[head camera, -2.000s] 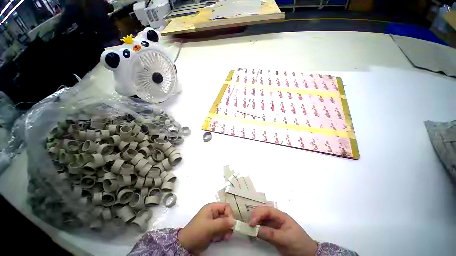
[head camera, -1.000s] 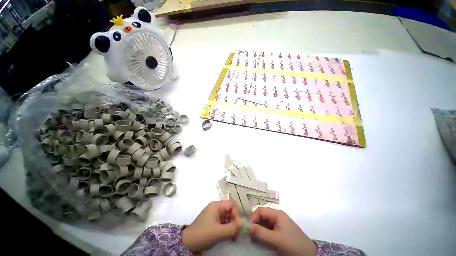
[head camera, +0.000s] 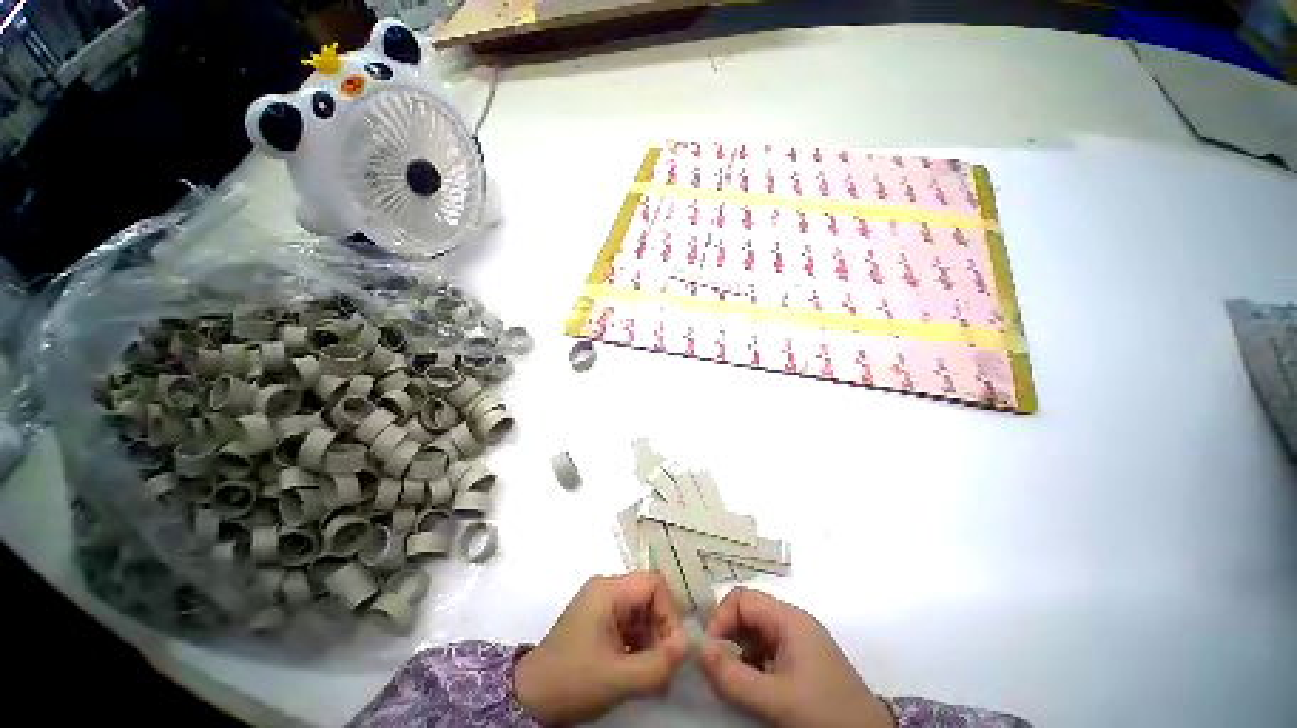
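Note:
My left hand and my right hand meet at the bottom centre, thumbs and fingers pinched together. A small pale strip shows between the fingertips; most of it is hidden and blurred. A fanned pile of flat grey-beige strips lies just beyond my hands. One formed ring lies on the table left of the pile. Another ring lies by the covered board's near left corner. Many rings are heaped at the left in an open clear plastic bag.
A pink-white covered board with yellow tape lies beyond the strips on the white table. A white desk fan with an animal face stands behind the bag. A grey filled plastic bag is cut off at the right edge.
A ring has come onto the table beside the heap and now lies nearer the strips. The strip between my hands is now mostly covered by my fingertips. The camera view has tilted down.

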